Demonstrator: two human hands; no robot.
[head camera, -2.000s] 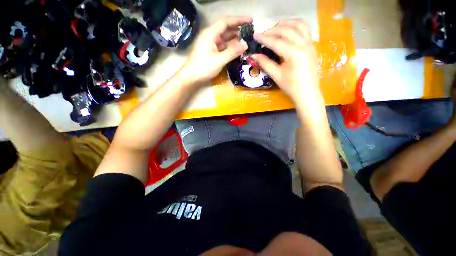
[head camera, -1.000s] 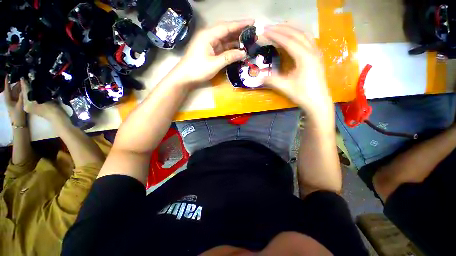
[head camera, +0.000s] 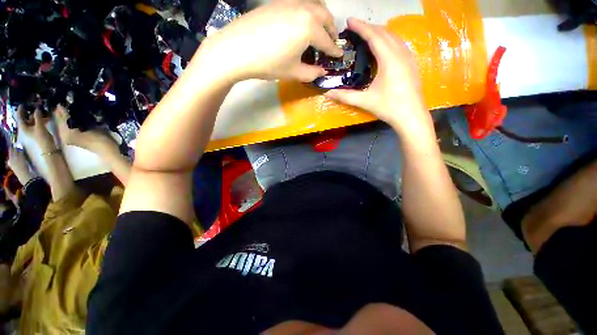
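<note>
A black camera housing (head camera: 364, 64) sits on the orange-taped bench in front of me. A small silvery circuit board (head camera: 343, 60) lies in its open top, with a pale part of the inner plate showing below it. My left hand (head camera: 298, 40) reaches over the housing from the left, with fingertips on the board and thumb at the lower left rim. My right hand (head camera: 393, 77) is curved around the right side of the housing, fingers at the top and thumb along the bottom. The fingers hide part of the housing's left side.
Many part-built units (head camera: 98, 55) crowd the bench at left, where another person's hands (head camera: 59, 134) reach in. A red air blow gun (head camera: 486, 111) with a black hose hangs at the bench edge at right. Another person's arm (head camera: 566, 186) is at far right. Orange tape (head camera: 452, 52) crosses the bench.
The circuit board, earlier held upright above the housing, now lies in its opening. My left hand has moved over the housing and my right hand now wraps its side. The view has shifted slightly.
</note>
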